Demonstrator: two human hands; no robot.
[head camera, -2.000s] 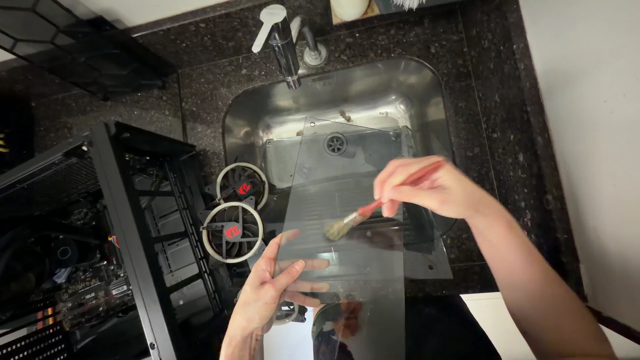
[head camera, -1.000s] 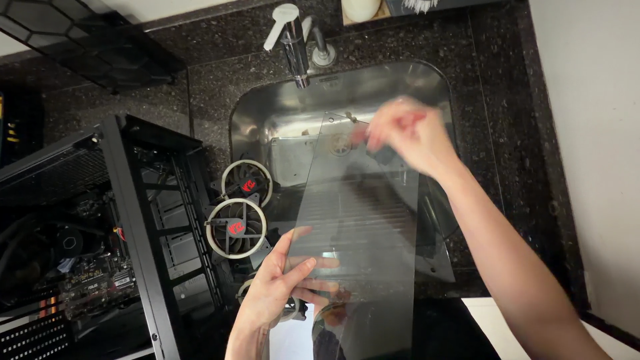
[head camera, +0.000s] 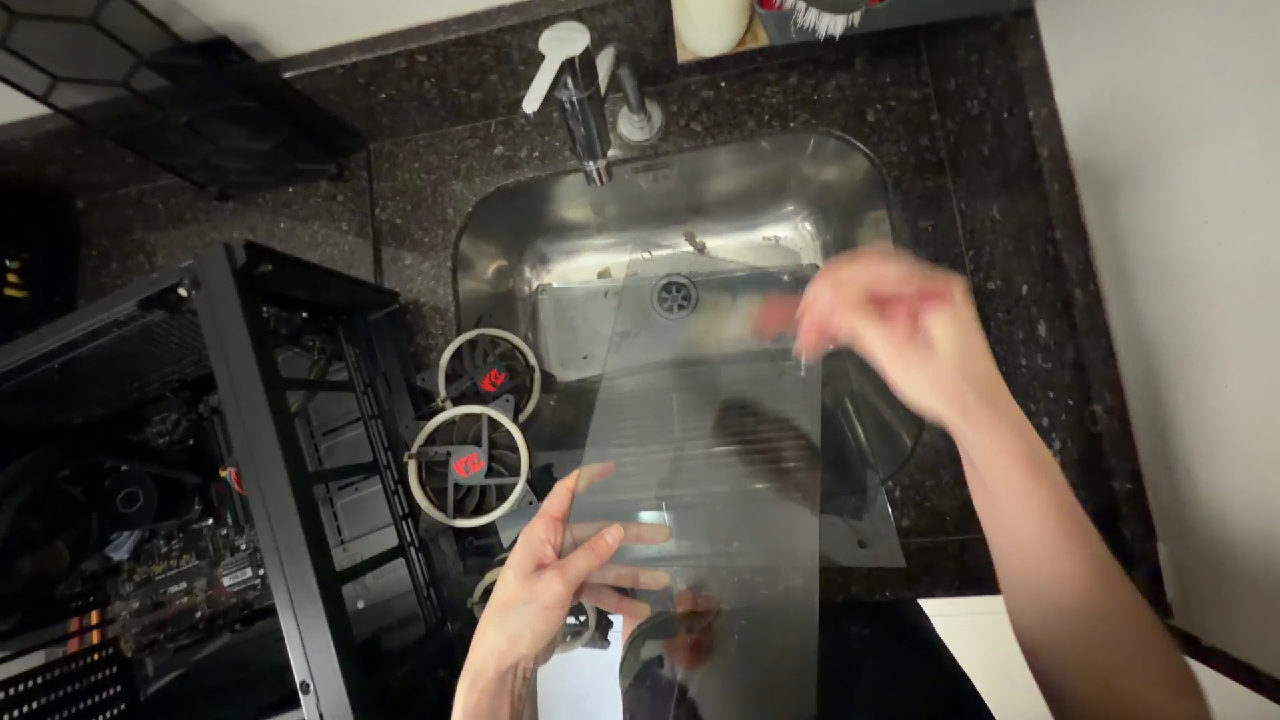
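A clear glass panel slants over the front of the stainless steel sink. My left hand grips its left edge, thumb on the near face and fingers spread behind, seen through the glass. Above the panel's upper right part, my right hand is closed on a paintbrush with a red handle; hand and brush are motion-blurred, and whether the bristles touch the glass cannot be told. Through the glass the sink drain shows.
An open black computer case stands at left. Beside it lie computer fans with pale rings. The faucet rises behind the sink. A dark hexagon-patterned panel is at upper left; a white-bristled brush lies at the top.
The brush in my right hand has moved from the middle of the glass up to its upper part. My left hand keeps its hold on the panel's left edge.
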